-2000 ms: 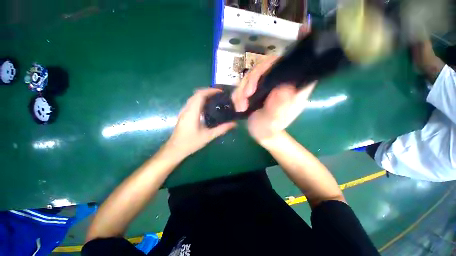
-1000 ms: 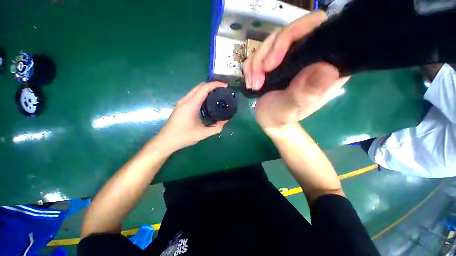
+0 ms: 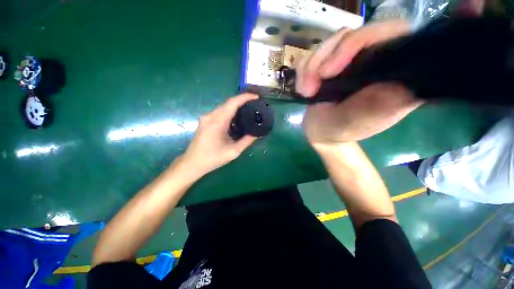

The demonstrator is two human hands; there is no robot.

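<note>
My left hand (image 3: 211, 141) holds the round black unit (image 3: 255, 118) above the green bench, its dark round face turned up. My right hand (image 3: 355, 84) is closed around the long black power screwdriver (image 3: 451, 62), which is blurred and reaches to the upper right. The tool's front end is near the brass-coloured block (image 3: 295, 56) of the screw feeder (image 3: 298, 25), to the right of and above the unit. Whether the bit touches the block cannot be told.
At left on the green bench (image 3: 129, 180) lie an open circuit board part (image 3: 28, 73), a white-faced part (image 3: 36, 111) and another part cut off by the edge. A clear plastic bag (image 3: 431, 10) is beyond the feeder. A person's white sleeve (image 3: 473, 166) is at right.
The screwdriver's front end was over the unit two seconds ago; it has moved away to the feeder's block. My right hand has shifted right. The left hand still holds the unit.
</note>
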